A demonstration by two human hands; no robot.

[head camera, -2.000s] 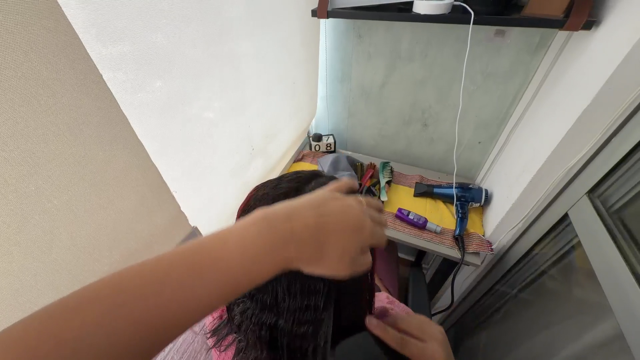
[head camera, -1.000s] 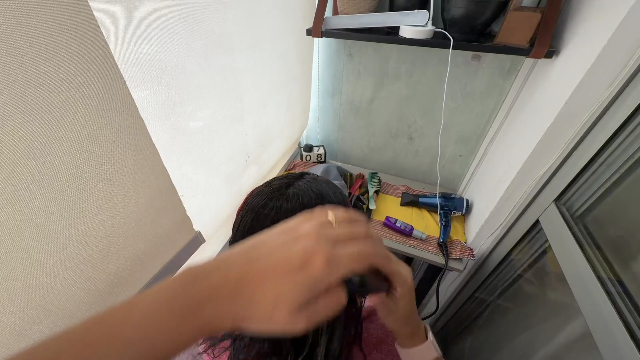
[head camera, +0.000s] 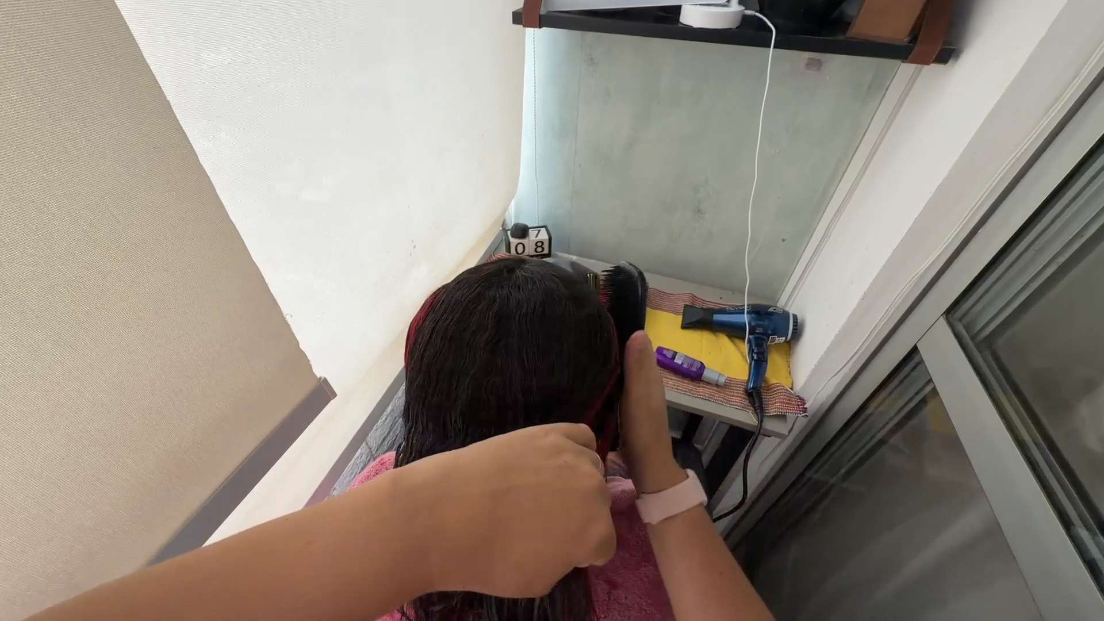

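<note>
A seated person with long dark hair (head camera: 517, 345) and red strands at the sides is seen from behind, a pink towel (head camera: 634, 561) over the shoulders. Upright at the right side of the head stands a black hairbrush (head camera: 634, 297), bristles facing the hair. My right hand (head camera: 647, 405), with a pale pink band (head camera: 671, 498) on the wrist, holds it, thumb raised along its back. Across the lower hair lies my left hand (head camera: 535, 509), fingers curled into a fist. Its palm side is hidden, so whether it grips a lock of hair cannot be seen.
Beyond the head, a narrow table (head camera: 716, 410) bears a striped yellow cloth (head camera: 707, 349), a blue hair dryer (head camera: 755, 323), a purple bottle (head camera: 686, 364) and number blocks (head camera: 529, 242). A white cable (head camera: 756, 164) hangs from the shelf (head camera: 604, 26). A glass door is at right.
My right hand has risen beside the head, and the brush's bristles now show there. My left hand, over the brush a second ago, is lower and apart from it.
</note>
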